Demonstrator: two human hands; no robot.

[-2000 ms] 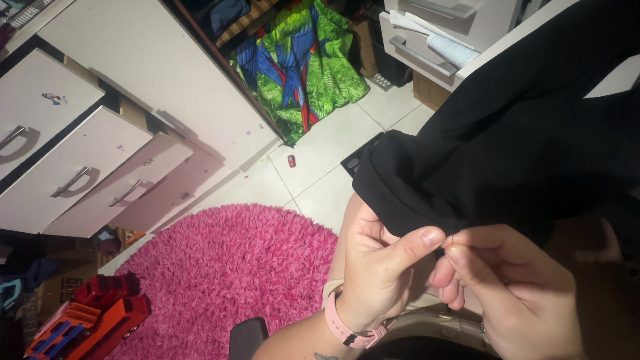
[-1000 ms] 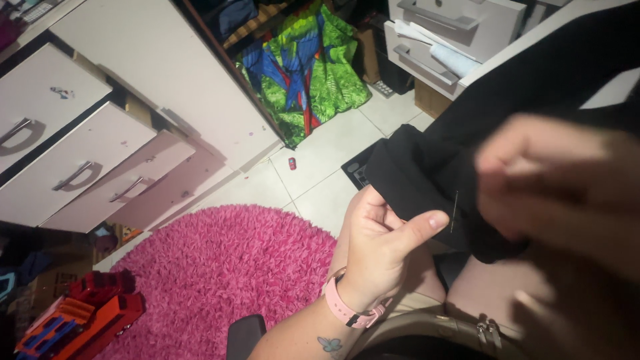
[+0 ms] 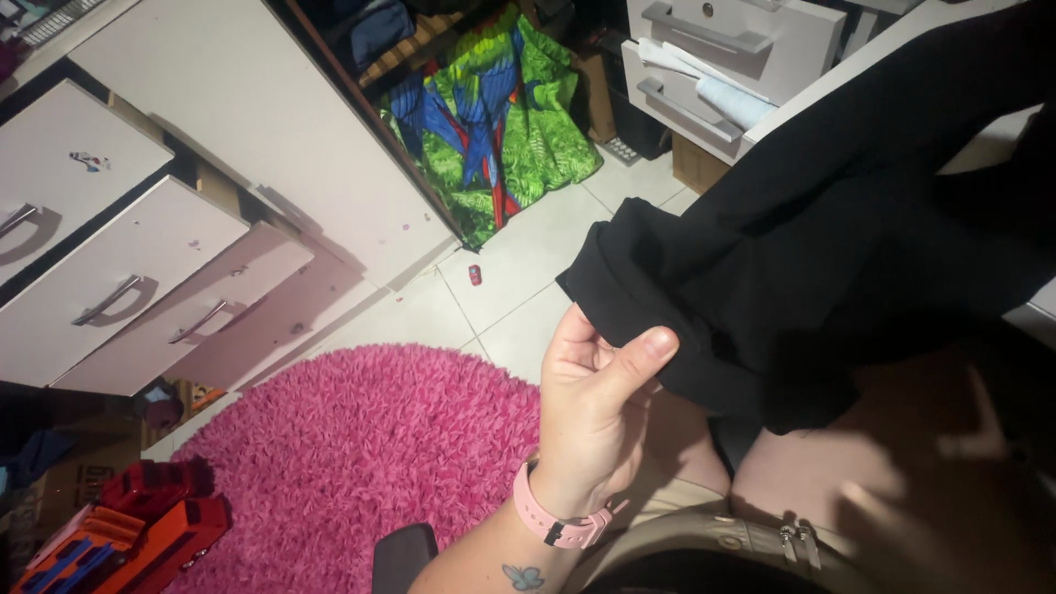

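Observation:
My left hand (image 3: pixel 606 396) pinches the folded edge of a black cloth garment (image 3: pixel 718 289) between thumb and fingers. The cloth spreads from this hand to the upper right and hangs over my bare thighs. A pink strap (image 3: pixel 561 520) is around the left wrist. My right hand cannot be made out; only blurred light and dark patches show over the thighs at the lower right. No needle can be seen on the cloth.
A pink shaggy rug (image 3: pixel 379 454) lies on the tiled floor beside a small red toy car (image 3: pixel 474 275). Larger toy vehicles (image 3: pixel 157 528) sit lower left. Partly open drawers (image 3: pixel 124 289) stand left, others (image 3: pixel 701 91) at top. A parrot-print cloth (image 3: pixel 503 124) hangs behind.
Two seconds ago both hands met at the cloth's edge. One second ago my right hand was a blur beside the cloth, and a thin needle showed near my left thumb. Neither is discernible now.

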